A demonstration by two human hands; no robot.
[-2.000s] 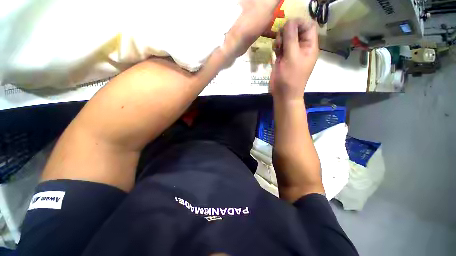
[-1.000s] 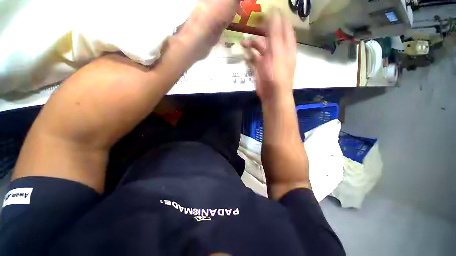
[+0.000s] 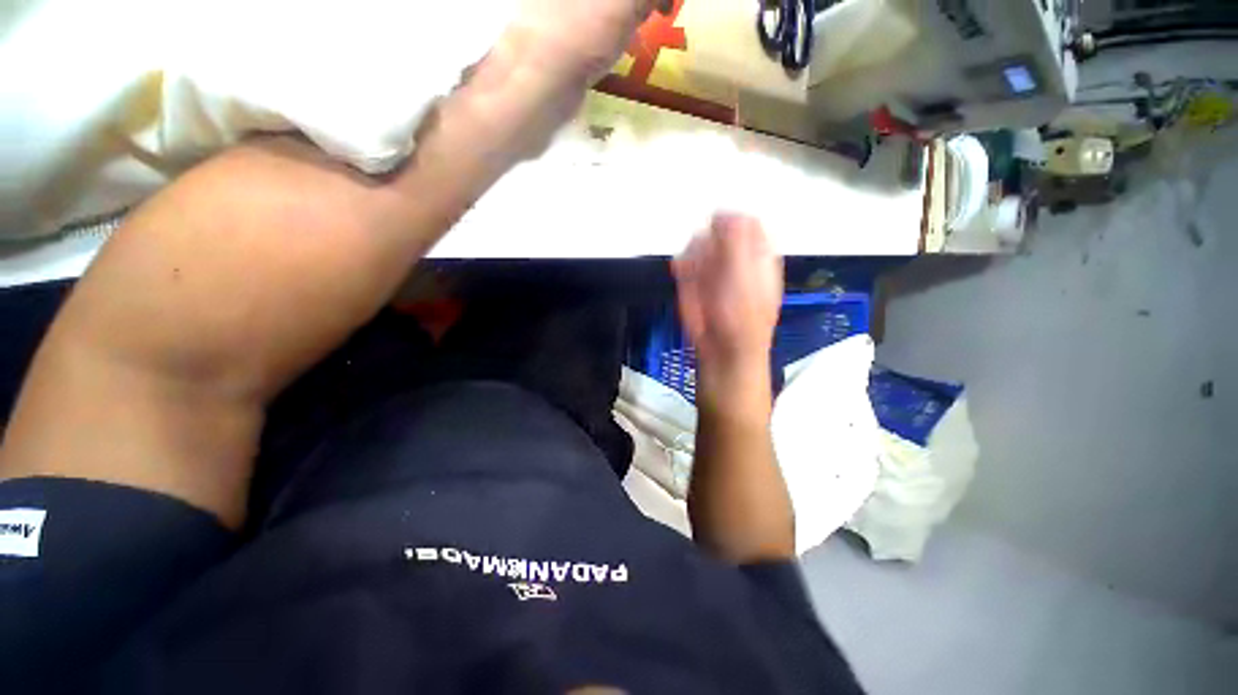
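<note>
A white to cream cloth point(image 3: 272, 68) lies bunched on the machine table at the upper left, glaring under the lamp. My left hand point(image 3: 584, 27) is at the top edge beside the cloth and the orange-red tape point(image 3: 657, 46); its fingers are partly cut off, so its grip cannot be told. My right hand point(image 3: 733, 278) is blurred at the table's front edge, its fingers curled; whether it holds something small cannot be told. The grey-white sewing machine head point(image 3: 950, 54) is at the upper right. The needle is not visible.
Scissors with black loops point(image 3: 786, 30) lie behind the reddish-brown strip point(image 3: 665, 98). Blue baskets point(image 3: 823, 321) with white cloth bundles point(image 3: 831, 441) stand below the table's right part. White round items point(image 3: 967, 183) are at the table's right end. Grey floor point(image 3: 1086, 448) lies at right.
My right hand has moved from beside the tape down towards the table's front edge. My left hand has shifted left and up in view. The camera view has shifted too.
</note>
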